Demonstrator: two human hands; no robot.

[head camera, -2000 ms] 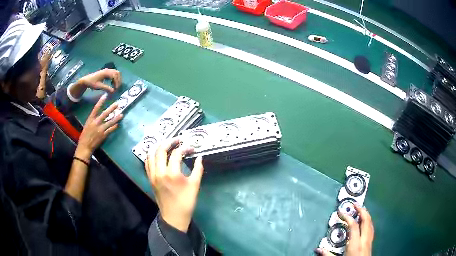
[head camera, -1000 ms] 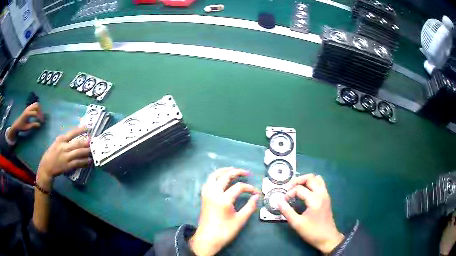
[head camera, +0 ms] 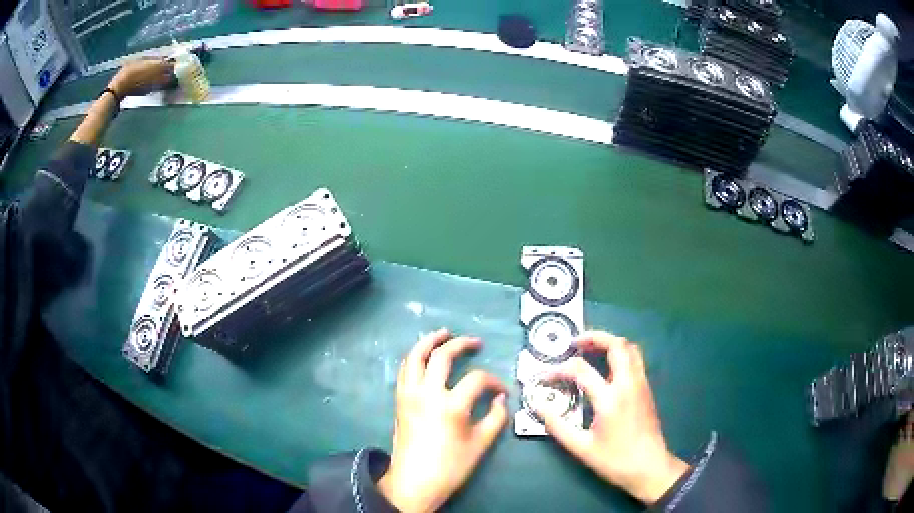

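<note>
A three-hole metal plate with dark rings around its three circles lies upright in line on the green mat in front of me. My right hand has its thumb and fingers spread at the plate's nearest circle and right edge; whether it pinches a ring cannot be told. My left hand is just left of the plate, fingers curved and apart, holding nothing. A tall stack of plates stands further left, with a lower stack beside it.
Two ringed plates lie at the left on the green surface. A co-worker's hand is at a squeeze bottle. Far right: a dark stack, a single plate, a white fan. Another stack is at right.
The co-worker's arm has reached from the left stack to the bottle. The view first swung right, so the stacks shifted left. My left hand left the tall stack and came beside the plate.
</note>
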